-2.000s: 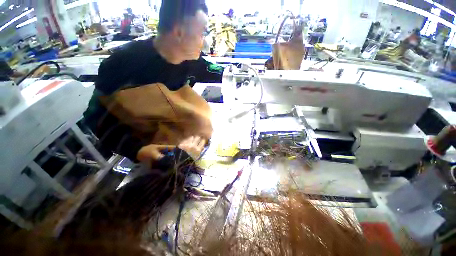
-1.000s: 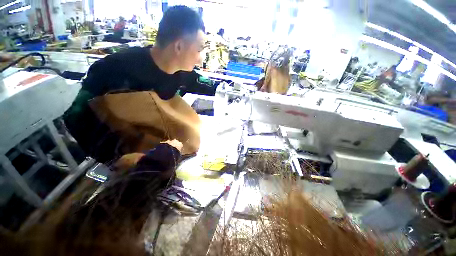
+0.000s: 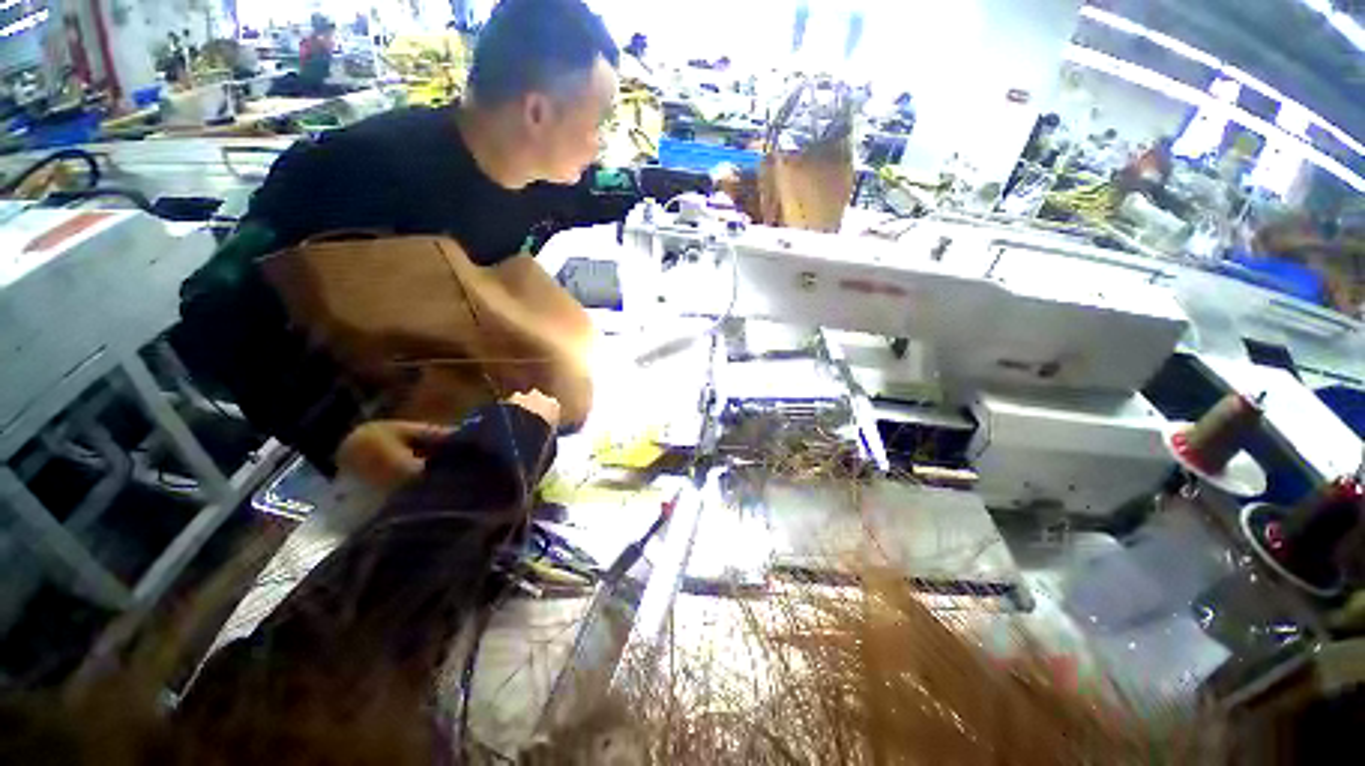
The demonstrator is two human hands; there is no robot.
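A tan-brown bag body (image 3: 434,307) with a dark seam lies against the person opposite. A dark sleeve reaches in from the lower left; the hand at its end, apparently my left hand (image 3: 535,406), is at the bag's lower right edge. It is small and blurred, its fingers partly hidden by the sleeve, so its grip is unclear. The other person's hand (image 3: 383,449) is below the bag's lower left part. My right hand is not in view. Yellow pieces (image 3: 621,452) lie on the white table right of the bag.
Loose hair blurs the bottom. Thin tools and cords (image 3: 557,558) lie on the table. A white sewing machine arm (image 3: 958,307) spans the right, with thread cones (image 3: 1225,434) beyond. Another white machine (image 3: 98,314) stands left. The person opposite (image 3: 404,187) faces right.
The view has shifted. The dark sleeve now stretches further from the lower left to the bag's lower edge. The other person's hand below the bag shows more clearly than one second ago.
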